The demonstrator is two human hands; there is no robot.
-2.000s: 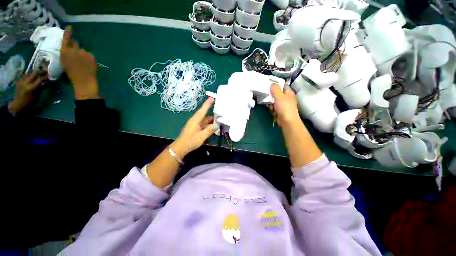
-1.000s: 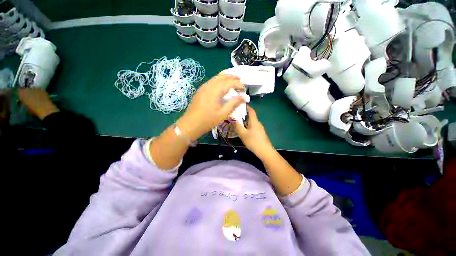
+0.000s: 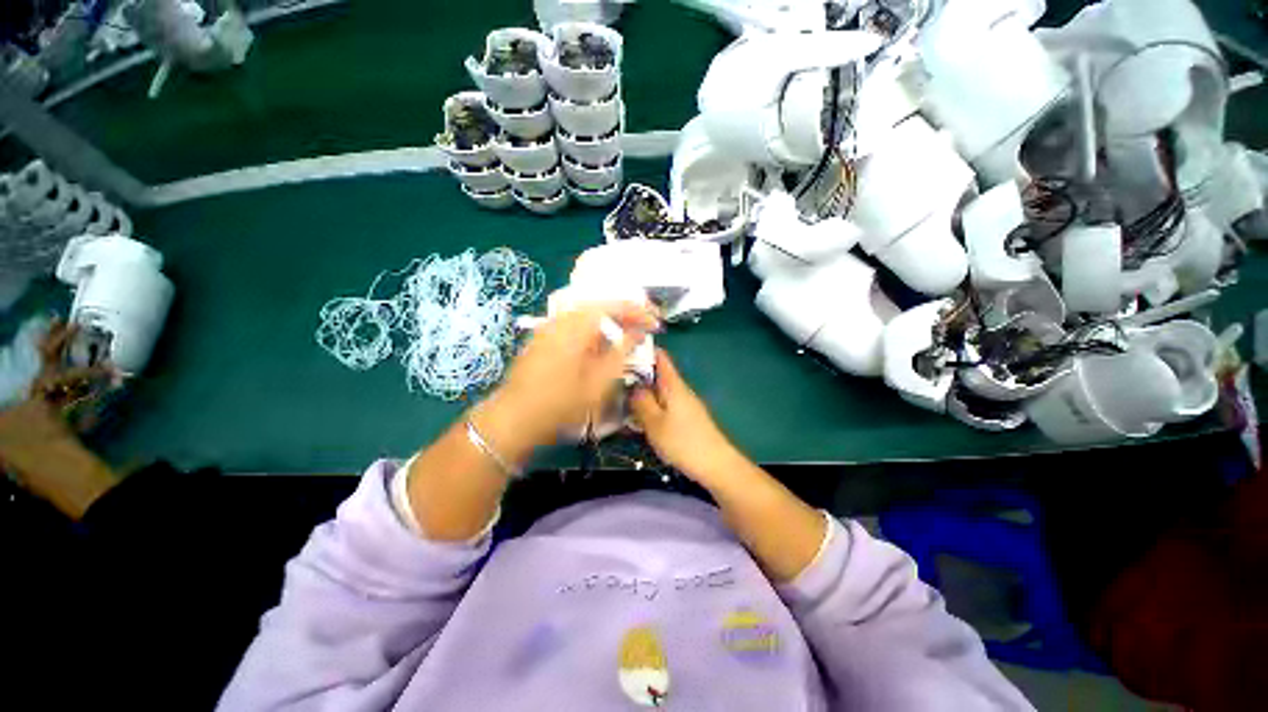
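Observation:
A white camera housing (image 3: pixel 651 271) lies in front of me on the green bench mat, its bracket arm pointing right. My left hand (image 3: pixel 577 365) is on the housing's near part, thumb and fingers around a white piece, and covers much of it. My right hand (image 3: pixel 676 412) grips the near end from the right side. Thin dark wire leads (image 3: pixel 612 455) hang from the near end at the bench's front edge. The fingertips are blurred, and the housing's opening is mostly hidden.
A loose heap of white cord (image 3: pixel 456 323) lies left of the housing. Stacked board cups (image 3: pixel 535 123) stand behind. A cup with a dark board (image 3: pixel 643 213) lies behind the housing. Jumbled camera bodies (image 3: pixel 911 209) fill the right. Another person's hand (image 3: pixel 53 452) works at the far left.
The housing was turned over from two seconds ago, and my left hand moved from its left side onto its near part. Since one second ago both hands stay there. The view has shifted.

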